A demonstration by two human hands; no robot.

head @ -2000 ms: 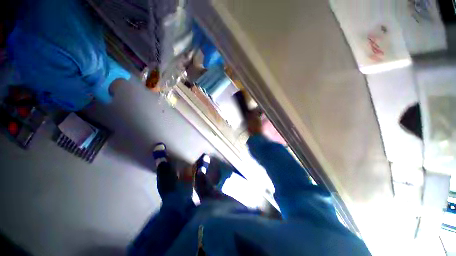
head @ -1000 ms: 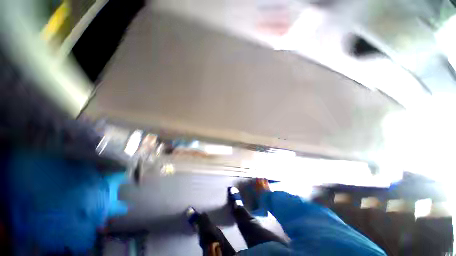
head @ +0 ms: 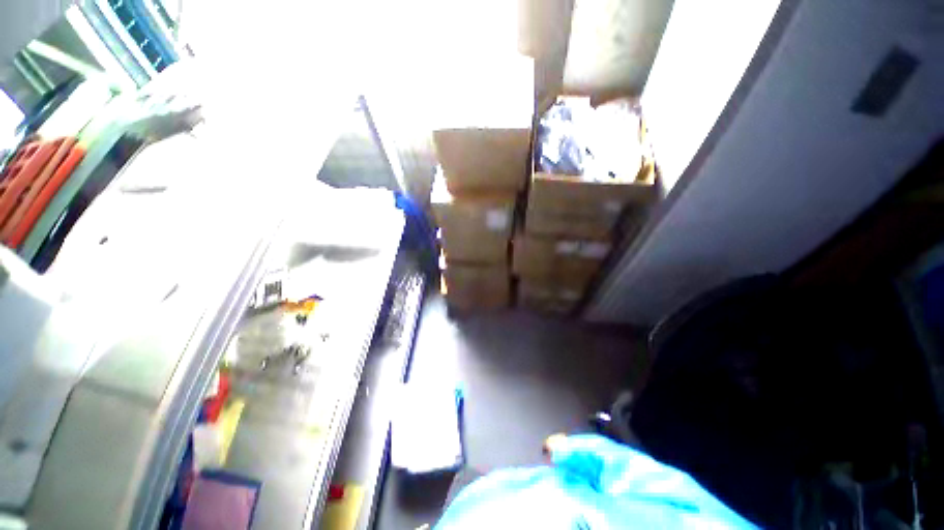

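Note:
My right hand (head: pixel 557 443) shows only as a small patch of skin at the end of the bright blue sleeve (head: pixel 595 481), low in the centre. Its fingers and anything in them cannot be made out. My left hand is not in view. Shelves (head: pixel 295 414) run along the left, with small loose pieces in clear bags (head: pixel 295 347), yellow and red pieces and a pink sheet (head: pixel 220 504) on them. Brown cardboard cartons (head: pixel 478 230) stand stacked beyond the shelf end. One open carton (head: pixel 592 188) holds whitish, crumpled-looking contents.
A white box-like object (head: pixel 426 430) is low beside the shelf. A large black rounded shape, perhaps a chair (head: pixel 745 383), fills the lower right. A pale panel or wall (head: pixel 766 176) slants along the right. Red-orange items (head: pixel 39 176) lie upper left. Strong glare hides the top centre.
The view has swung round: the shelves are now on the left and cartons show ahead. The other blue-clad person and my feet are out of view. The dark object earlier in my right hand is not visible.

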